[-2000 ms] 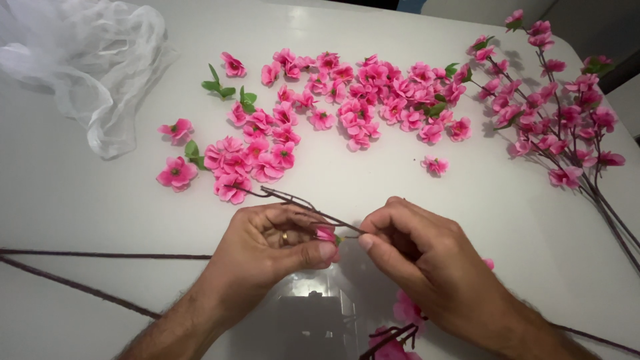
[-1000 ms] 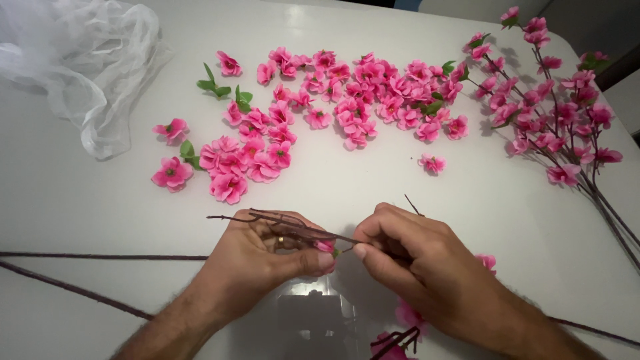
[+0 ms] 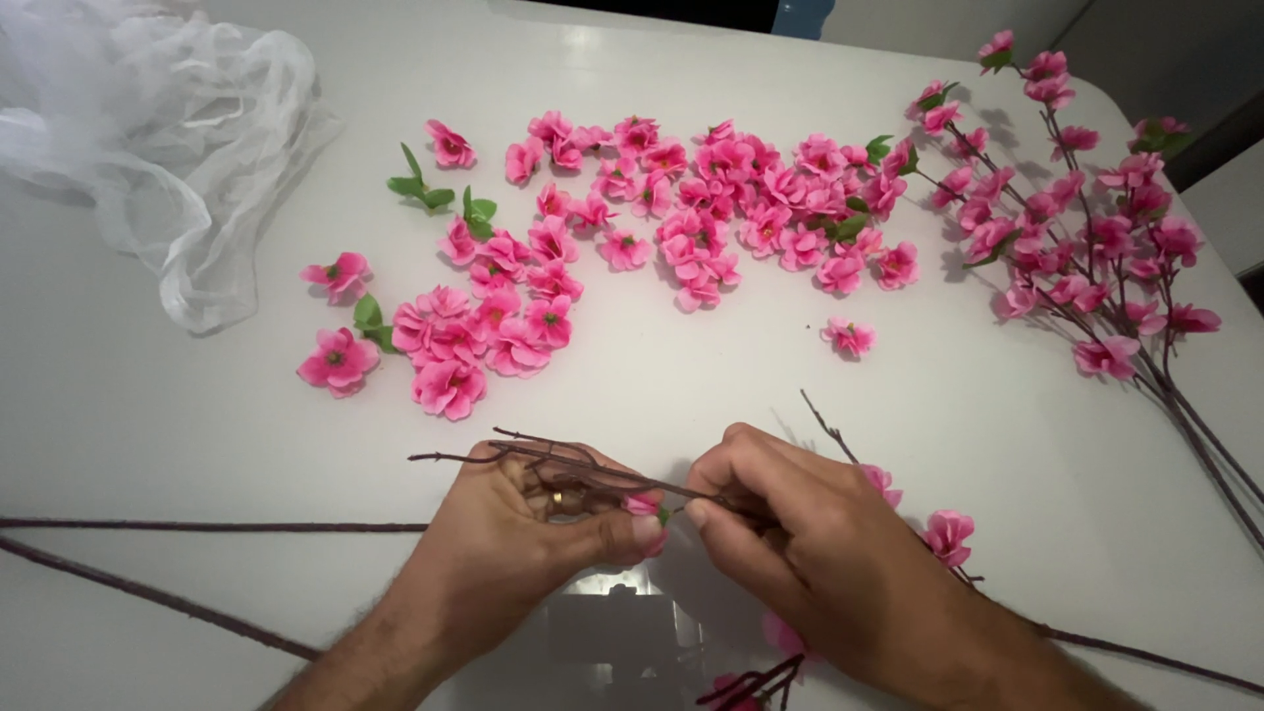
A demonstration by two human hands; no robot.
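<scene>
My left hand [image 3: 533, 553], with a gold ring on one finger, pinches a small pink artificial flower [image 3: 643, 506] between thumb and fingers. Brown artificial twigs [image 3: 592, 468] lie across its fingers, their bare tips pointing left. My right hand [image 3: 800, 543] grips the twigs just right of the flower, thumb against fingertips. A green base shows between the flower and my right thumb. Beyond my right hand a thin twig tip [image 3: 828, 425] sticks up, and pink blossoms [image 3: 949, 538] show beside my wrist. More dark stems [image 3: 755, 686] with pink petals lie below, partly hidden by my right forearm.
Loose pink artificial flowers [image 3: 711, 188] and green leaves [image 3: 420, 190] are spread over the white table [image 3: 632, 385]. White sheer fabric [image 3: 197, 197] is bunched at the upper left. A flowered branch [image 3: 1096, 237] lies at the right. Long brown stems [image 3: 197, 526] run under my left forearm.
The twigs have shifted and turned in my hands; their tips now reach farther left. A bare twig tip and blossoms have come into sight beyond my right hand.
</scene>
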